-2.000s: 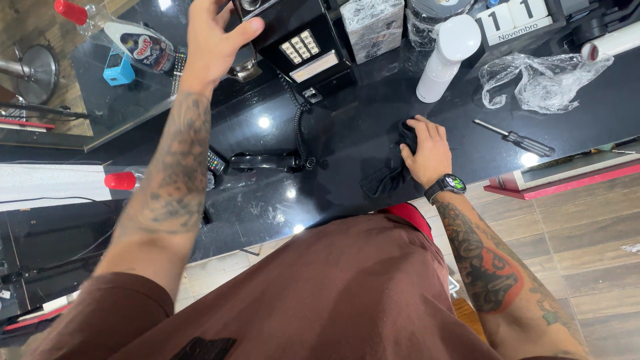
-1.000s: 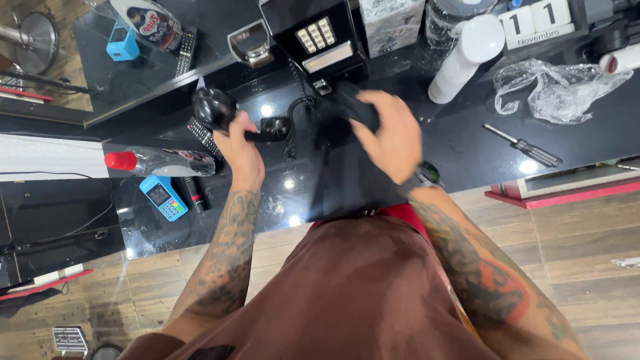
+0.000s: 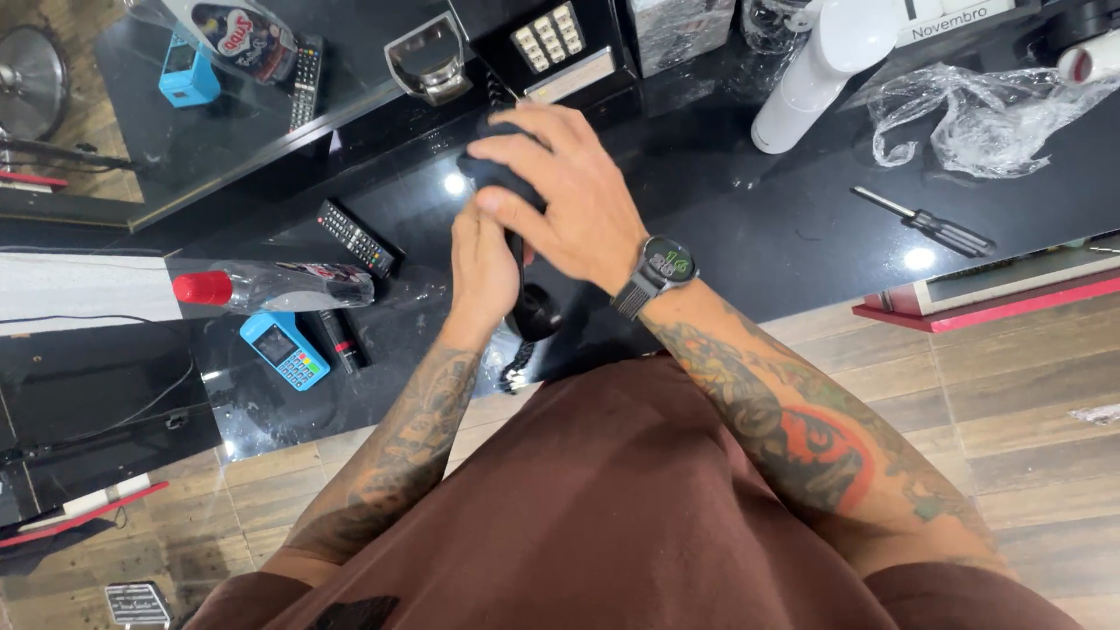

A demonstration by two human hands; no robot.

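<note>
My left hand [image 3: 486,271] grips the black telephone handset [image 3: 535,313] by its middle over the glossy black counter. One rounded end of the handset shows below that hand, with a coiled cord near it. Over the upper end, my right hand [image 3: 569,188] presses a dark cloth [image 3: 510,166]; its fingers are bent around it. The upper end itself is hidden by the cloth and fingers. Beyond my hands stands the black telephone body [image 3: 560,52] with a light keypad, and a chromed cradle [image 3: 429,63] is at its left.
At left lie a clear bottle with a red cap [image 3: 262,287], a remote control [image 3: 357,238], a blue card terminal [image 3: 285,350] and a black tube [image 3: 341,341]. At right are a white spray bottle [image 3: 814,74], crumpled plastic wrap [image 3: 989,122] and a screwdriver [image 3: 927,221]. A mirror-like panel [image 3: 227,114] borders the counter.
My left hand went from the telephone body to the handset, which it lifted off the counter. My right hand has brought the cloth from the counter onto the handset.
</note>
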